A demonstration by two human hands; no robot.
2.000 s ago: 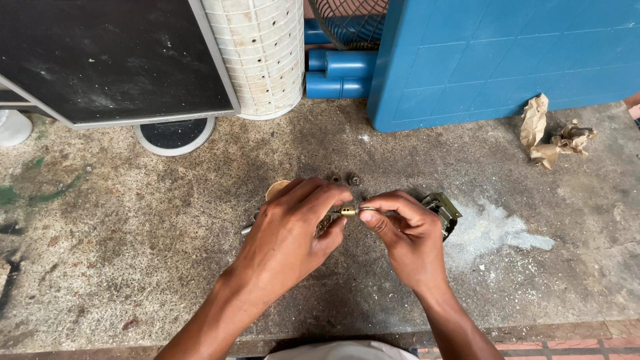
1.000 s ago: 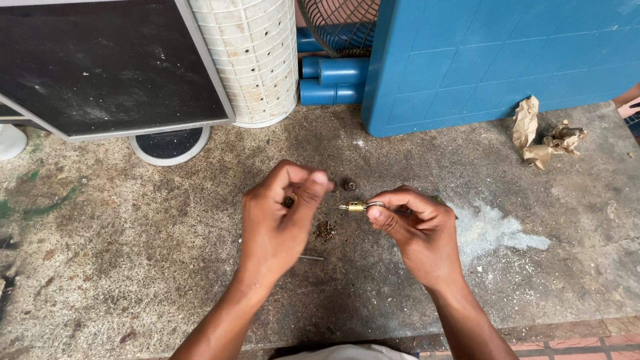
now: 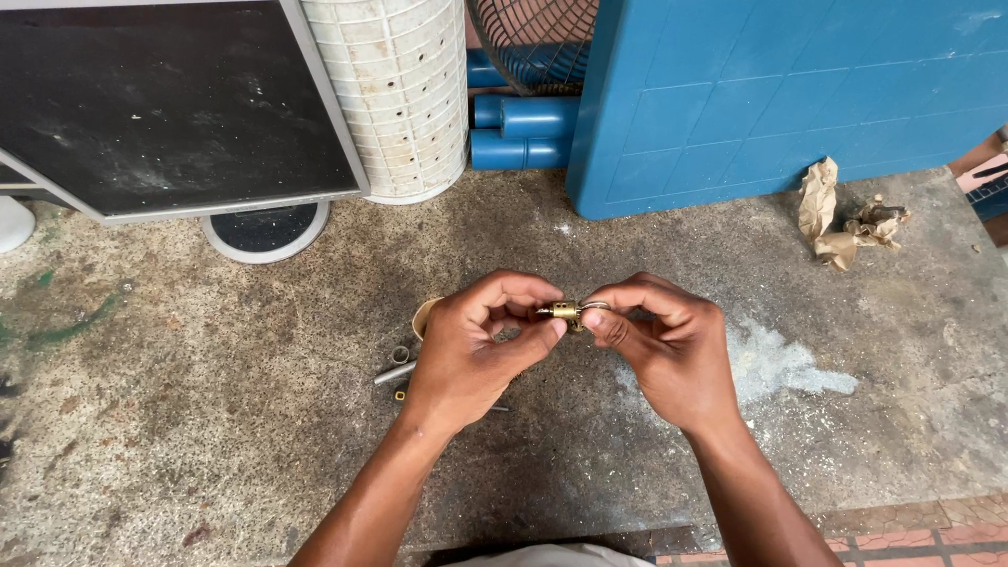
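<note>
A small brass lock cylinder plug (image 3: 564,309) with holes along its side is held between my two hands, above the stained worktop. My left hand (image 3: 480,346) pinches its left end between thumb and fingers, where a dark, jagged tip shows. At its right end, my right hand (image 3: 657,346) grips a metal key ring (image 3: 595,305) close against the plug; any key bow there is hidden. Another small brass piece (image 3: 577,326) shows just below the plug. Beside my left wrist lie a metal rod (image 3: 394,373), a small metal ring (image 3: 400,355) and a black-and-yellow tool handle (image 3: 400,394), partly covered.
Along the back stand a dusty monitor (image 3: 173,110), a white perforated cylinder (image 3: 394,94), blue pipes (image 3: 539,118), a fan guard (image 3: 543,39) and a large blue plastic panel (image 3: 756,102). Crumpled brown paper (image 3: 819,209) lies at the right. White powder (image 3: 780,366) is spread beside my right hand.
My left hand, apart from the brass plug one second ago, has moved right and now pinches it. My right hand stays at the plug's right end.
</note>
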